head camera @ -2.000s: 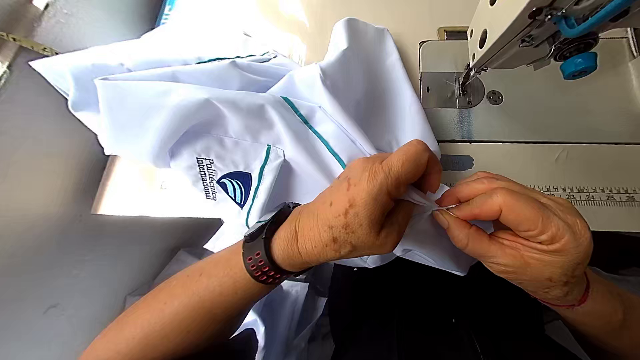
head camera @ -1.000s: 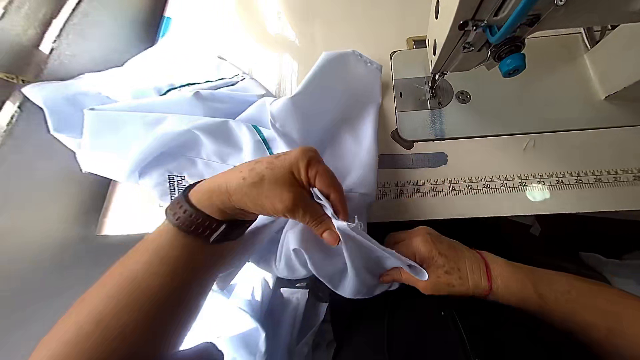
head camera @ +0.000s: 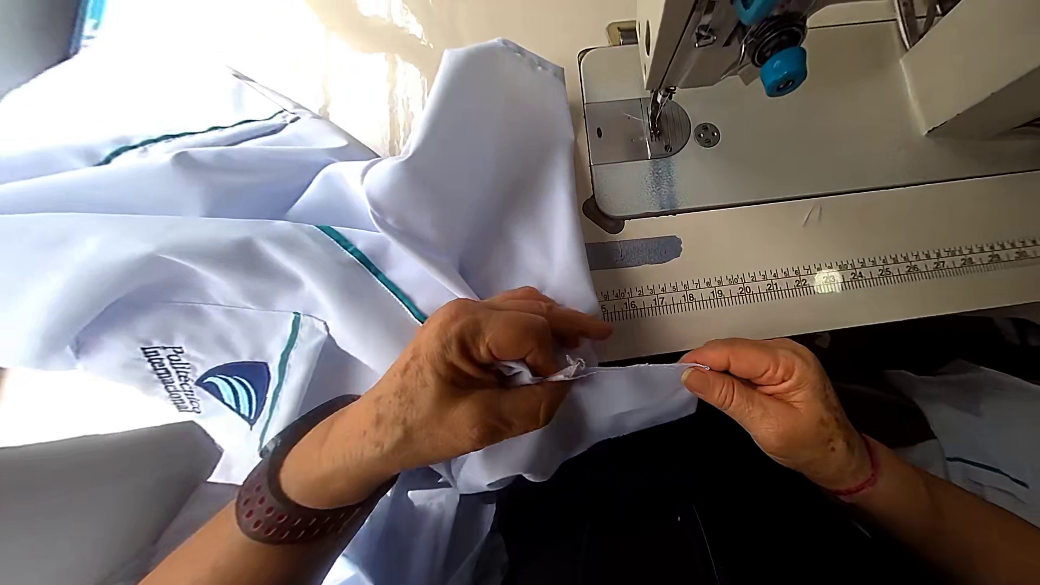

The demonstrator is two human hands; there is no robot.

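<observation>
A white garment (head camera: 496, 162) with teal piping and an embroidered emblem (head camera: 236, 392) spreads over the left of the table and down its front edge. My left hand (head camera: 487, 374), with a dark perforated watch strap at the wrist, pinches a gathered part of the garment's edge between thumb and fingers. Just right of it, my right hand (head camera: 764, 398) holds the end of the same edge between thumb and index finger. The edge is stretched nearly straight between the hands, with small frayed threads beside the left fingers.
A sewing machine (head camera: 812, 122) stands at the upper right, its presser foot (head camera: 660, 114) over the metal needle plate (head camera: 626, 134). A printed ruler scale (head camera: 796, 280) runs along the table's front edge. More white cloth (head camera: 975, 431) with a teal line lies at the lower right.
My right hand has risen from the lower fold seen a second ago and now holds the edge further right of my left hand. The edge between them has become straighter. The view has shifted.
</observation>
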